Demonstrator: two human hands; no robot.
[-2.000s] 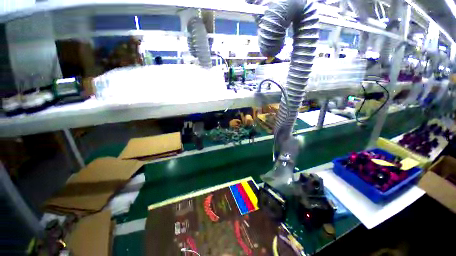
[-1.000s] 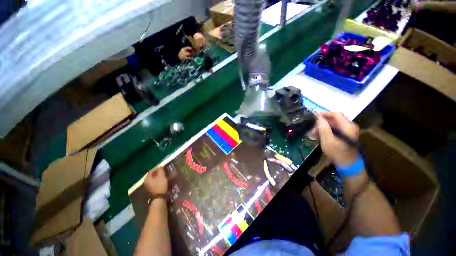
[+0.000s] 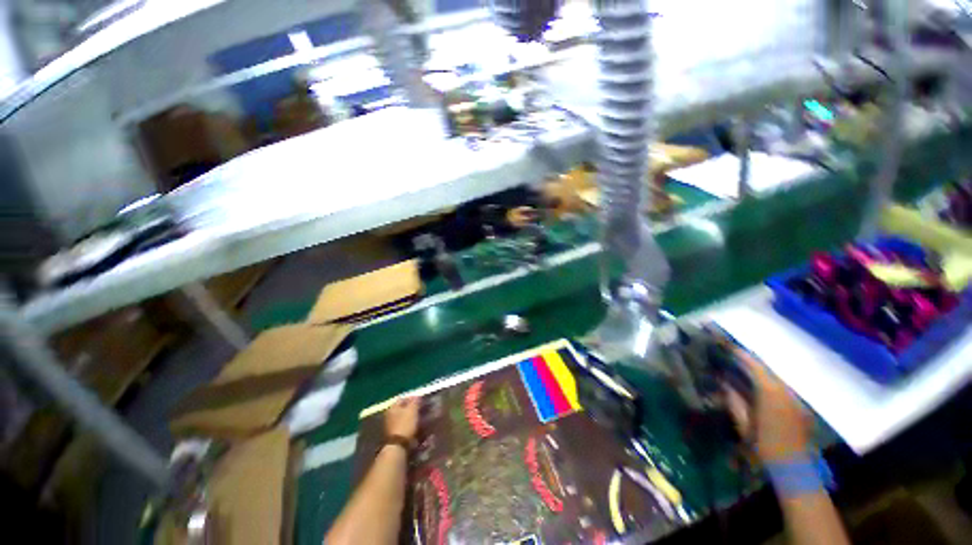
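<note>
The glossy dark brown printed sheet (image 3: 490,458) lies on the green bench in front of me. My left hand (image 3: 401,420) is at its upper left edge, fingers bent; whether it holds anything is too blurred to tell. My right hand (image 3: 773,410) is at the dark stand (image 3: 698,367), fingers around its right side; the image is blurred and a tool in the hand cannot be made out. Pliers with pale curved handles (image 3: 663,492) lie at the sheet's right edge. A small round silvery part (image 3: 515,323) lies on the bench behind the sheet.
A clear fume cone (image 3: 631,325) on a grey ribbed hose (image 3: 627,117) hangs behind the stand. A blue tray (image 3: 879,353) of magenta and black parts is at right on white paper. Brown cardboard (image 3: 266,378) lies at left. A white shelf (image 3: 320,208) crosses behind.
The view has tilted up from a second ago. My right hand, which held a dark pen-like tool near the bench edge, is now against the stand. My left hand remains at the sheet's left edge.
</note>
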